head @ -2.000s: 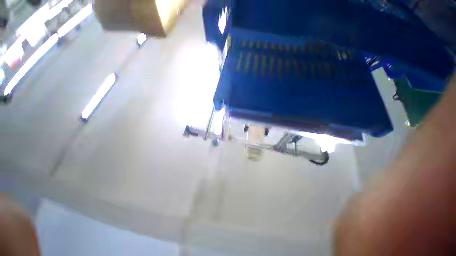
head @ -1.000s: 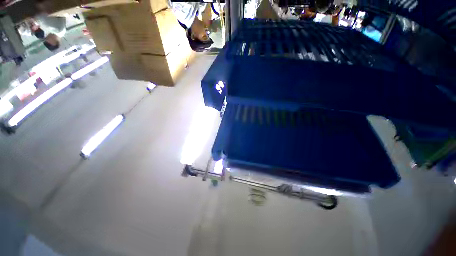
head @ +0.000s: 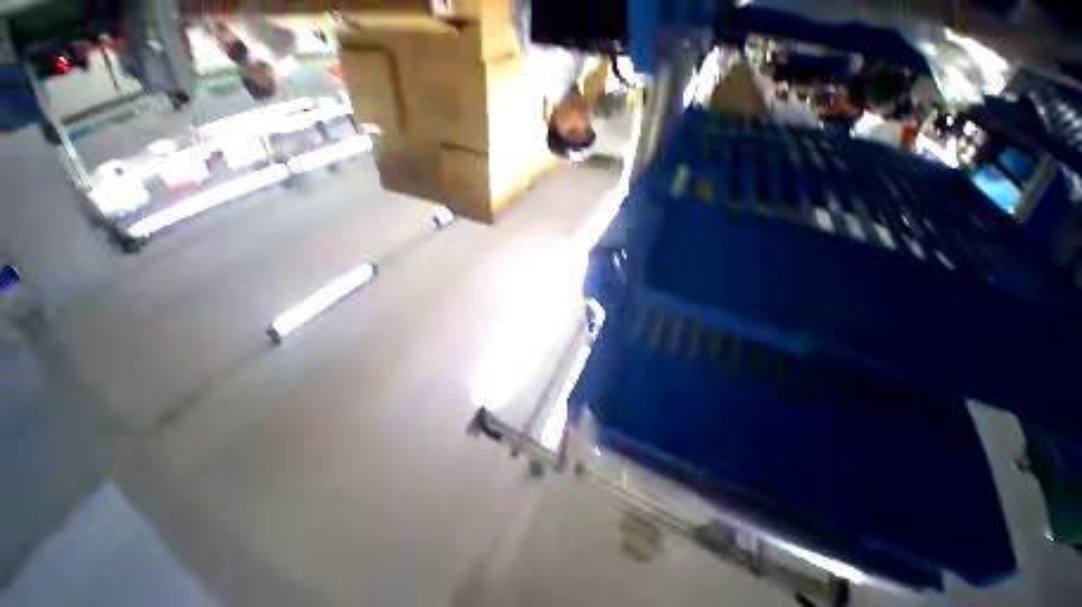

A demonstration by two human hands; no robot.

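No hand of mine is in the picture now. Large blue slotted crates (head: 807, 439) lie nearest in front of me, stacked and filling the right half of the view. Rows of slots show along their upper part. A thin metal trolley frame (head: 664, 504) with dark casters runs along the crates' lower edge. A plain white flat area (head: 107, 557), blurred, is cut off at the lower left corner; I cannot tell what it is.
Stacked brown cardboard boxes (head: 433, 113) are at the top, left of the crates. A person's head (head: 572, 125) shows beside them, and other people are blurred at the upper left. Bright tube lights (head: 323, 302) show at the left. A small lit screen (head: 999, 186) is at the upper right.
The blurred skin-coloured shapes at the lower left and right edges have gone. The crates, trolley and boxes have shifted right and lower in the picture, and the view has tilted.
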